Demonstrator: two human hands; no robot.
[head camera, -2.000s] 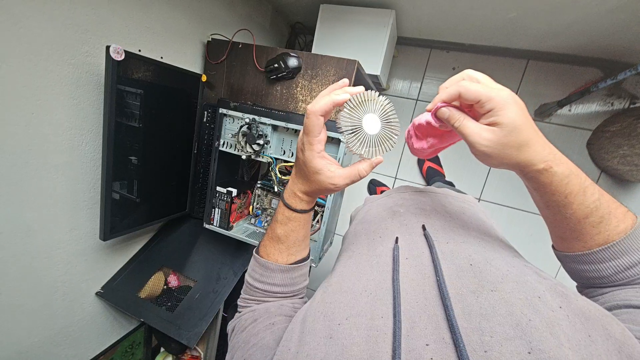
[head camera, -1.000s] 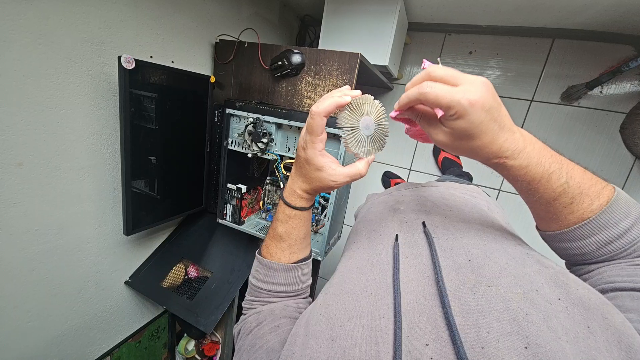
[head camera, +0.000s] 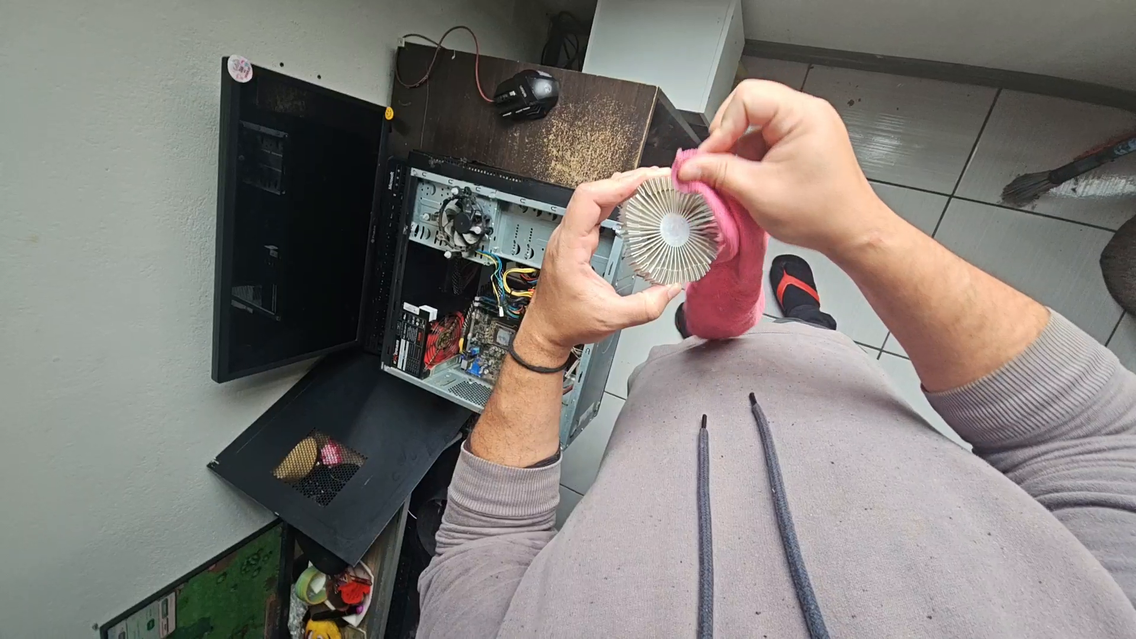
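Observation:
A round metal CPU heat sink (head camera: 672, 229) with radial fins is held by its rim between the thumb and fingers of my left hand (head camera: 590, 266). My right hand (head camera: 781, 164) pinches a pink cloth (head camera: 728, 297), which lies along the heat sink's right edge and hangs below it. Left of my left hand stands an open computer case (head camera: 497, 293), showing a small fan (head camera: 462, 221), coloured cables and a motherboard (head camera: 491, 339). The fingertips of my right hand are partly hidden by the cloth.
A black mouse (head camera: 526, 94) lies on a dark wooden surface (head camera: 612, 102) scattered with light flecks. A monitor (head camera: 297, 222) and a black side panel (head camera: 355, 453) are at the left. A paintbrush (head camera: 1056, 177) is over the tiled floor at the right. A white box-shaped unit (head camera: 661, 44) stands behind.
My right hand has brought the pink cloth left onto the heat sink's edge; it was apart from it two seconds ago. The cloth, bunched one second ago, now hangs down. My left hand still holds the heat sink.

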